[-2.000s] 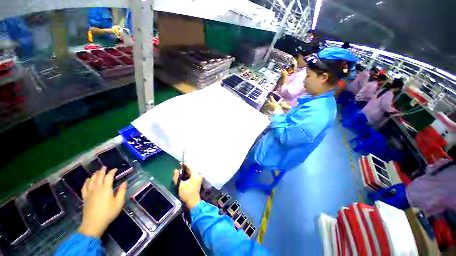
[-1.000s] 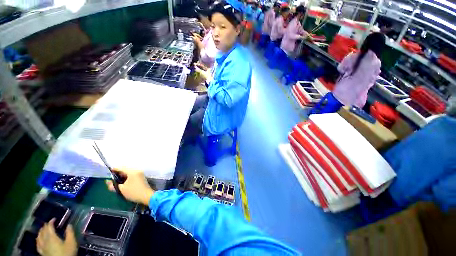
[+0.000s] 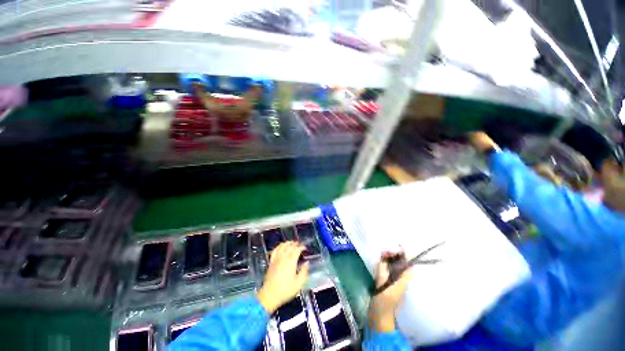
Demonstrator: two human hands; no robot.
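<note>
A clear plastic tray (image 3: 205,293) holds two rows of dark-screened handsets with thin pink rims, such as one in the upper row (image 3: 153,264). My left hand (image 3: 284,277) is over the right part of the tray, its fingertips at the lower edges of upper-row handsets (image 3: 273,239). Blur hides whether it grips one. My right hand (image 3: 389,298) holds scissors (image 3: 413,262) by their dark handles, over the left part of a white foam sheet (image 3: 456,230). The blades point right and are slightly apart.
A blue bin (image 3: 334,230) of small parts sits between tray and foam. Stacked filled trays (image 3: 58,240) stand at left. A metal post (image 3: 389,113) rises behind the foam. A person in a blue smock (image 3: 562,212) reaches across at right. Red parts (image 3: 190,123) lie across the bench.
The view has swung left, bringing more of the tray and the left stack into sight. My left hand is now at the upper row. The scissors stay in my right hand. The neighbour's arm is extended.
</note>
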